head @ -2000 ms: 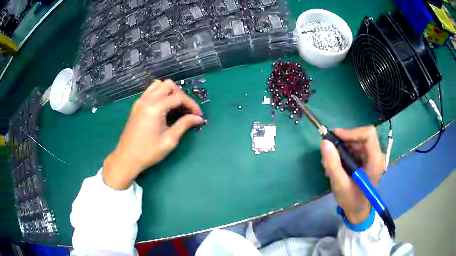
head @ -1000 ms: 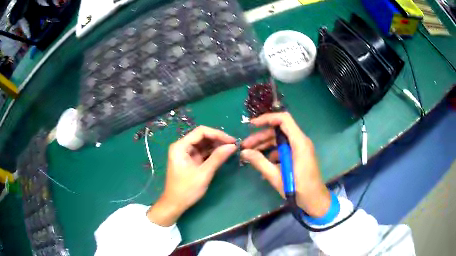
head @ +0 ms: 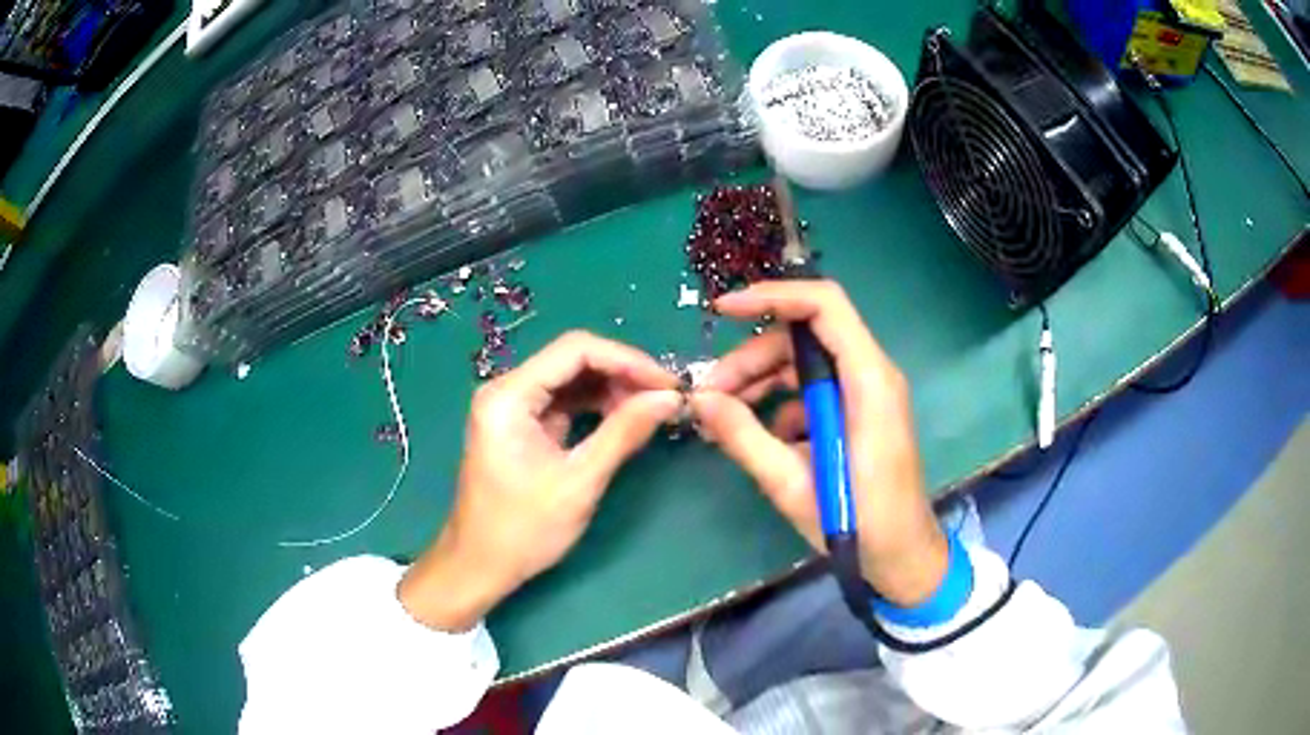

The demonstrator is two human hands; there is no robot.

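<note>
My left hand (head: 553, 460) and my right hand (head: 848, 431) meet at their fingertips in front of me. Thumb and forefinger of both pinch one tiny dark part (head: 685, 391); its shape is too small to tell. My right hand also holds the blue and black soldering iron (head: 828, 452), its tip pointing away over the dark red component pile (head: 740, 237). A silvery-white circuit board (head: 701, 372) lies on the mat, mostly hidden behind my fingertips. Solder wire (head: 398, 417) lies curled to the left, by a looser scatter of small components (head: 496, 319).
Stacked blister trays (head: 431, 144) stand beyond my hands, another tray strip (head: 72, 531) at far left. A tub with silvery-white bits (head: 829, 108) stands beside the black fan (head: 1034, 158). A second white tub (head: 155, 338) is at the stack's left end. Cords (head: 1046, 381) lie right.
My left hand has moved right from the loose components, and my right hand has moved left to meet it. The view has shifted, and the curled solder wire and more loose components now show.
</note>
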